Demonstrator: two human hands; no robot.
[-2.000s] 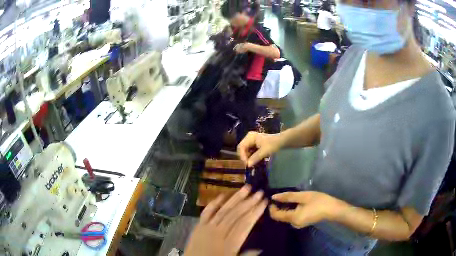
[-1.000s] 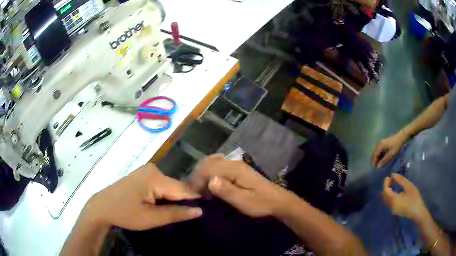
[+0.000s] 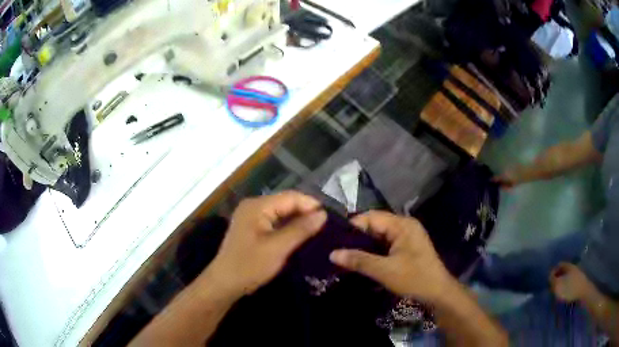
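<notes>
My left hand (image 3: 268,234) pinches the edge of a dark purple garment piece (image 3: 332,244) between thumb and fingers. My right hand (image 3: 390,251) grips the same cloth just to the right, thumb on top. The cloth between the hands is held up in front of the table edge and hangs down towards my lap. Pale embroidered motifs (image 3: 321,284) show below my hands. More dark embroidered cloth (image 3: 468,210) lies to the right, beyond my right hand.
An off-white sewing machine (image 3: 197,44) stands on the white table (image 3: 183,162). Black thread snips (image 3: 159,128), pink and blue scissors (image 3: 256,101) and black-handled scissors (image 3: 309,30) lie there. A grey surface (image 3: 394,159) lies beyond my hands. A coworker's hand (image 3: 505,177) is at the cloth, right.
My hands have moved slightly right in view and now stand a little apart, with cloth stretched between them. The coworker's one hand has reached to the dark cloth. The view has shifted towards the table.
</notes>
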